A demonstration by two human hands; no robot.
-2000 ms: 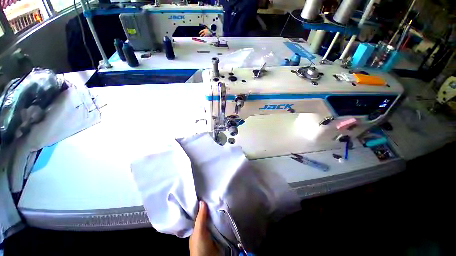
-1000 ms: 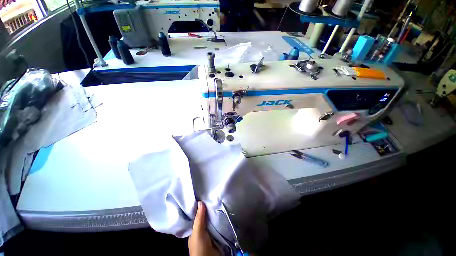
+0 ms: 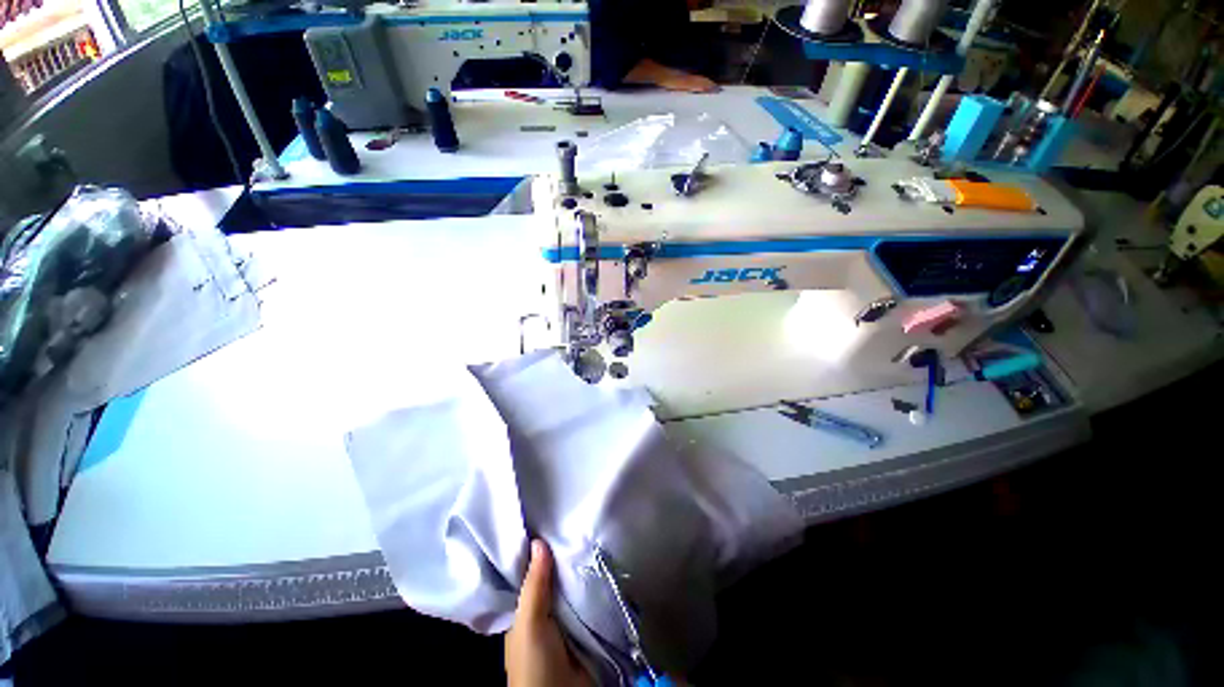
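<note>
The pale grey-lilac garment panel (image 3: 577,456) lies under the needle area of the white sewing machine (image 3: 752,322) and hangs over the table's front edge. My left hand (image 3: 540,638) grips the panel at the bottom, thumb on top, the rest hidden by cloth or cut off by the frame. The long metal blades of the fabric scissors (image 3: 619,601) lie against the cloth right of my thumb, with a bit of blue handle at the bottom edge. My right hand is not visible.
Thread snips (image 3: 832,424) lie on the machine bed. A crumpled plastic bag (image 3: 81,269) and flat pale sheets (image 3: 201,309) are at left. An orange item (image 3: 993,196) sits on the machine top. A person's arm (image 3: 671,78) rests at the opposite table.
The scissor blades have shifted slightly against the cloth. The opposite person's arm has come onto the far table. My left hand keeps its hold.
</note>
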